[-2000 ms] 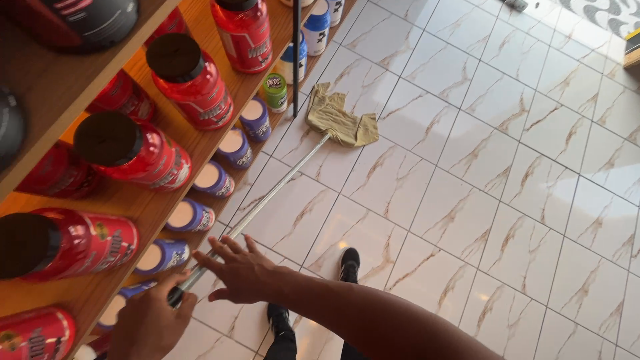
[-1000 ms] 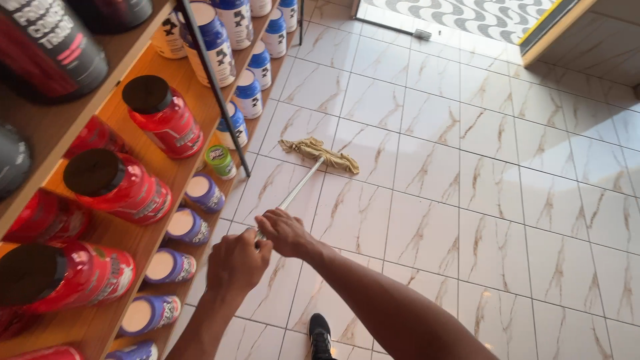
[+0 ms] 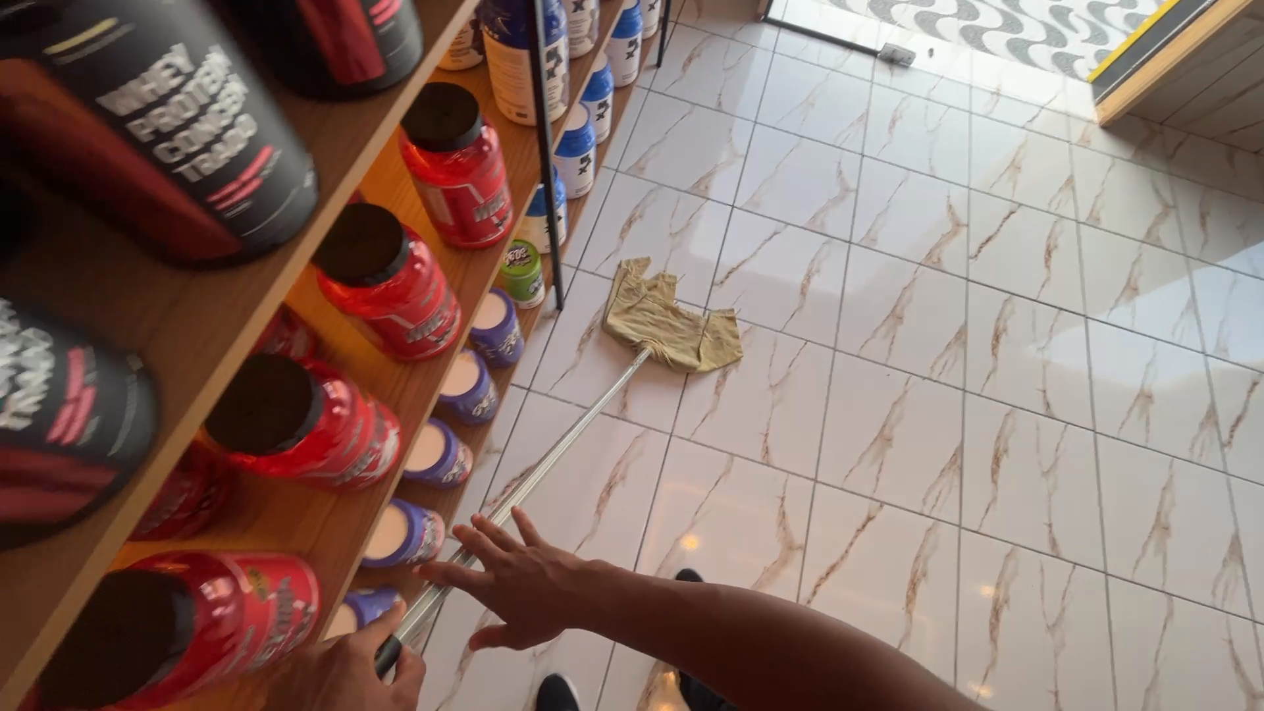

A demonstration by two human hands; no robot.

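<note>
A yellowish cloth (image 3: 671,318) lies spread on the tiled floor at the far end of a long pale pole (image 3: 563,441). My left hand (image 3: 346,664) is closed around the pole's dark grip at the lower left, close to the shelving. Further up the pole, my right hand (image 3: 523,578) has its fingers spread over the shaft, palm down, without gripping it. Whether the palm touches the pole cannot be told. The head beneath the cloth is hidden.
Wooden shelving (image 3: 267,286) with red jars (image 3: 390,281), black tubs (image 3: 188,128) and purple-labelled tubs (image 3: 467,385) runs along the left. A black upright (image 3: 548,158) stands by the shelf edge. A glass door's metal fitting (image 3: 897,54) is at the top. My shoes show below.
A second ago both hands were closed on the pole; now the right hand's fingers are spread. The cloth, bunched narrow then, now lies wider and nearer the shelving's foot.
</note>
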